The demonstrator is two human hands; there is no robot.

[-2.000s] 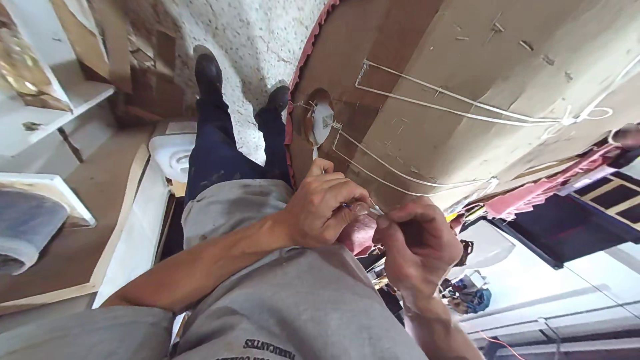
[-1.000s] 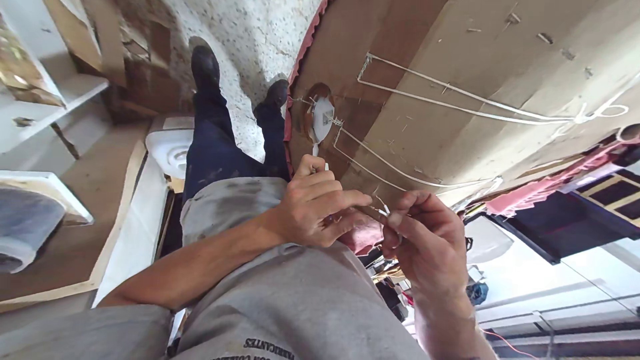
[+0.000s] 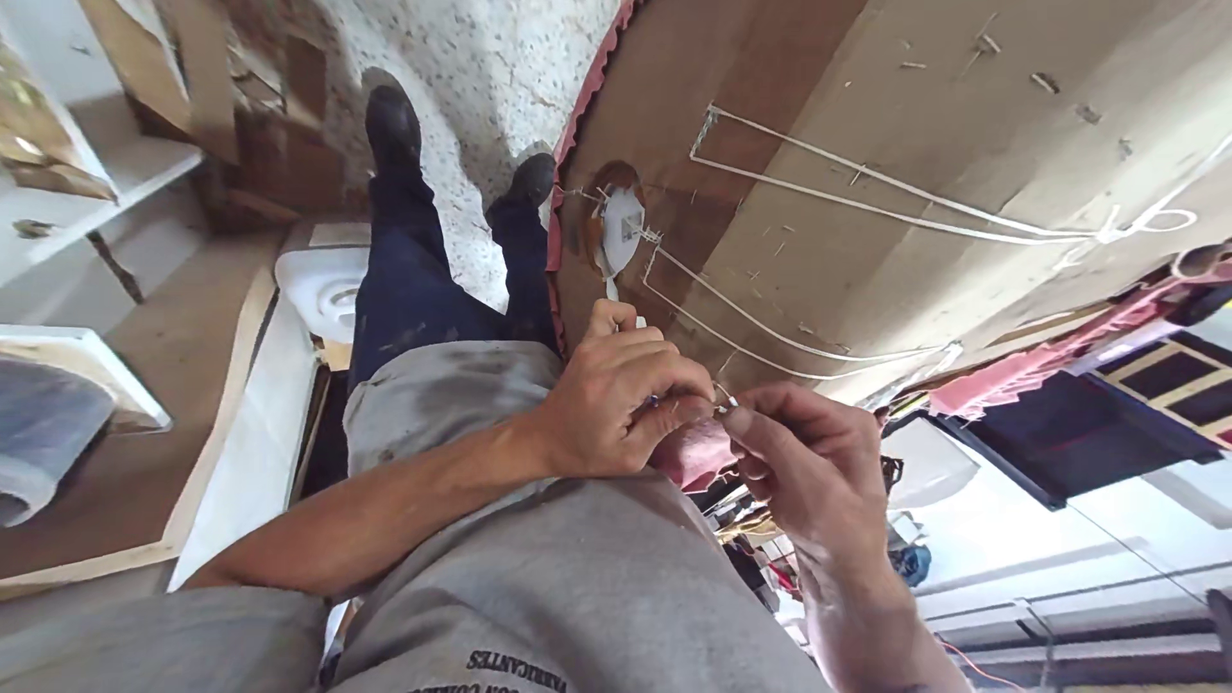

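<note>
My left hand (image 3: 626, 395) is closed around a thin white cable (image 3: 612, 287), its thumb and forefinger pinched near my right hand. Between the fingertips of my right hand (image 3: 808, 433) is a small wire end (image 3: 729, 399) with a white tip; its details are too small to tell. Above my left hand, the cable reaches a white plastic fitting (image 3: 624, 226) at an oval opening in a large brown panel (image 3: 770, 192). White cord (image 3: 866, 178) runs in long loops over this panel and is knotted at the right. Pink fabric (image 3: 693, 454) hangs just behind my hands.
Pink gathered fabric (image 3: 584, 115) edges the panel. At the left stand a white shelf unit (image 3: 106, 212) and a brown board with a pale rim (image 3: 207, 423). A white container (image 3: 327, 289) is beside my legs. A dark tray-like piece (image 3: 1078, 423) lies at the right.
Since the earliest frame my right hand has risen slightly, and its fingers have shifted around the wire end. My left hand keeps nearly the same place beside the cable.
</note>
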